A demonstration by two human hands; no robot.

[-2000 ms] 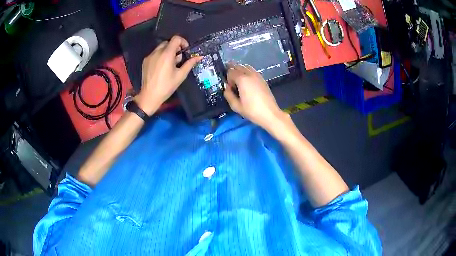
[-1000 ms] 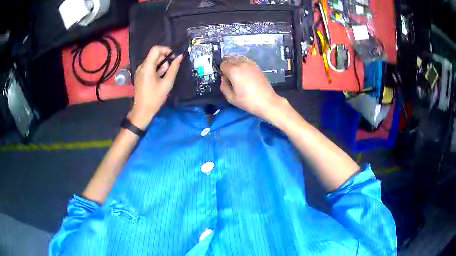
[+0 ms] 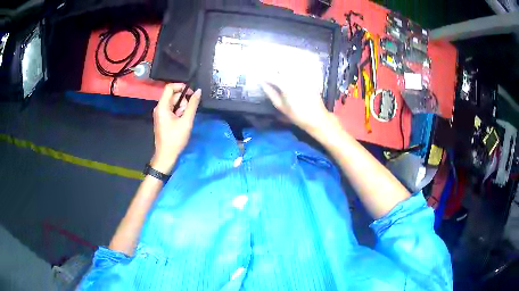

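Note:
The opened tablet (image 3: 227,62) lies in the black foam-lined tray (image 3: 267,21); glare whitens most of its inside, so the battery and board are hard to make out. My left hand (image 3: 175,116) is at the tray's lower left corner and holds a thin dark stick (image 3: 183,98), perhaps tweezers or a pry tool. My right hand (image 3: 293,105) is over the lower middle of the tablet, its fingertips washed out by glare; whether it holds anything cannot be told.
A coiled black cable (image 3: 140,52) and a small round pale object (image 3: 141,70) are at left on the red mat. Dark small parts (image 3: 351,54), yellow-orange handles (image 3: 369,85), a pale ring (image 3: 383,105) and loose boards (image 3: 405,48) are at right.
The view has shifted, and strong glare now covers the tablet. My left hand has moved down, away from the tablet, with the dark stick. My right hand stays over the tablet.

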